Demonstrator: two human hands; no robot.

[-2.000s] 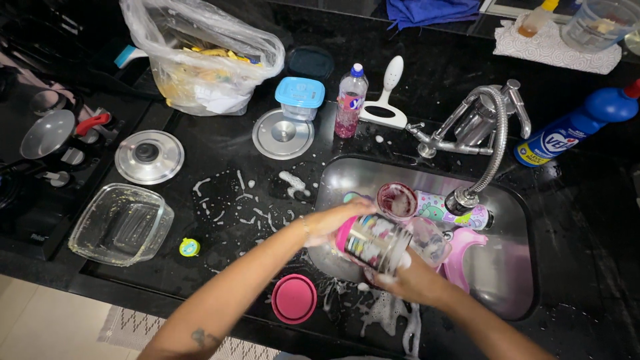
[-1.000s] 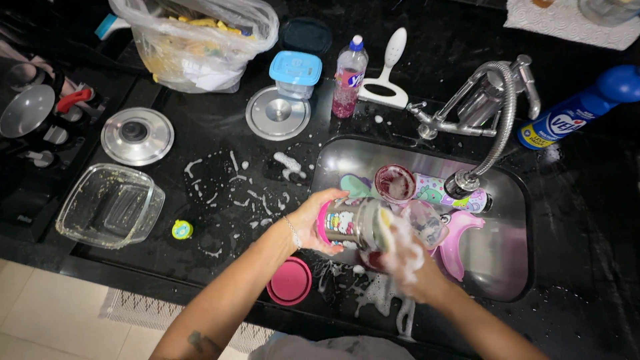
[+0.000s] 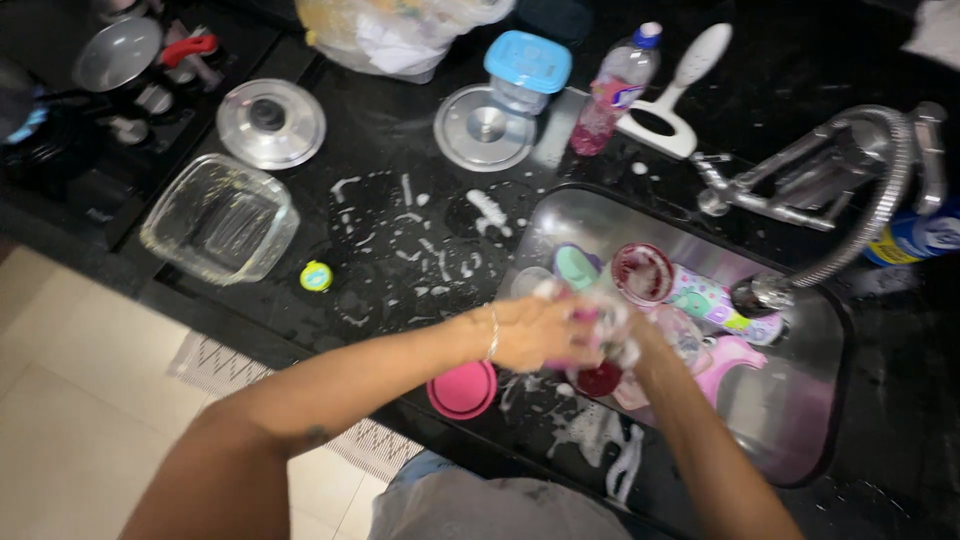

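Over the left part of the steel sink (image 3: 757,442), my left hand (image 3: 536,334) grips a soapy cup with a pink rim (image 3: 592,319), blurred by motion. My right hand (image 3: 637,341) is against the cup's other side, covered in foam; whether a sponge is in it cannot be seen. Below them in the sink lie a dark red cup (image 3: 643,274), a patterned lilac item (image 3: 712,304), a pink plastic piece (image 3: 727,367) and a mint-green piece (image 3: 576,266). A round pink lid (image 3: 463,390) rests on the counter by my left wrist.
A chrome faucet (image 3: 885,165) arches over the sink's right side. Behind stand a detergent bottle (image 3: 615,90), a blue-lidded container (image 3: 528,64) and a white-handled tool (image 3: 675,97). Leftward are metal lids (image 3: 271,124), a glass dish (image 3: 225,217), a small yellow-green item (image 3: 316,276) and the stove (image 3: 82,180).
The cup was held sideways, its printed side showing, a second ago; now my hands cover most of it. The sponge seen at my right hand then is hidden. The view has shifted.
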